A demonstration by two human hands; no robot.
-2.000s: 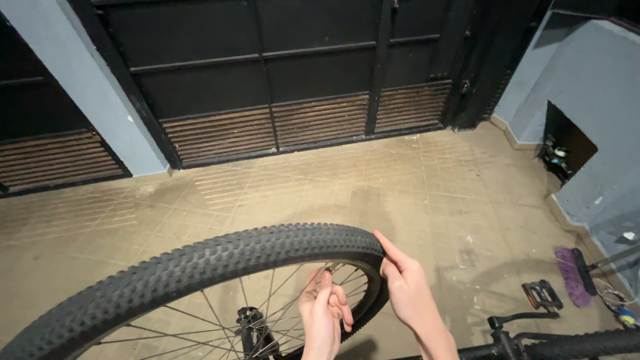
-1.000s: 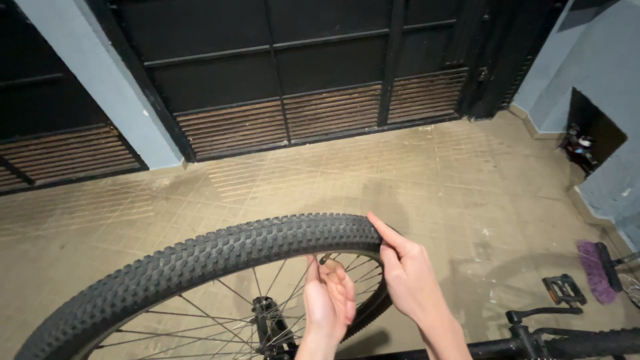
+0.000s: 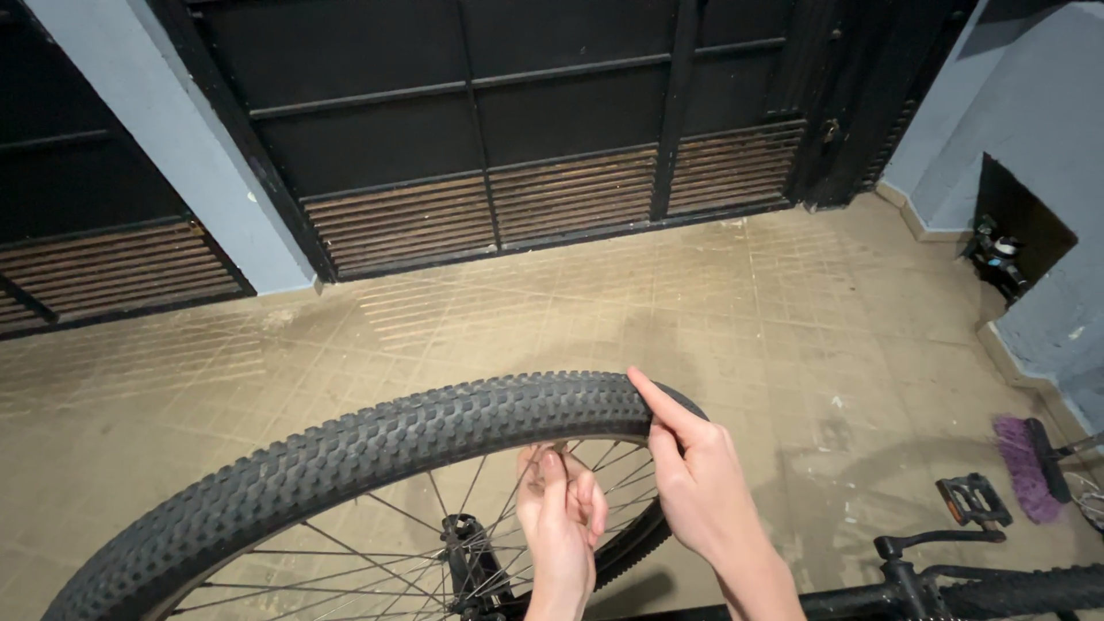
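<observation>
A bicycle wheel with a knobby black tyre [image 3: 414, 431] fills the lower left and middle of the head view. Thin spokes [image 3: 336, 536] run from its rim to a dark hub [image 3: 470, 552]. My left hand [image 3: 559, 509] is among the spokes just under the rim, fingers curled up near its inner side; whether they pinch something there is hidden. My right hand [image 3: 703, 474] rests against the tyre farther right, index finger extended on the tread and the other fingers bent around the side.
At the lower right are a crank arm [image 3: 936, 539], a pedal [image 3: 975, 500] and the bike's black frame [image 3: 845, 601]. Beyond them lies a purple-bristled broom [image 3: 1031, 470]. A black metal gate [image 3: 569, 112] and blue walls [image 3: 1018, 112] bound the tiled floor [image 3: 535, 302].
My left hand has moved up against the inner side of the rim, its fingertips now partly behind spokes. The right hand stays on the tyre with its index finger extended.
</observation>
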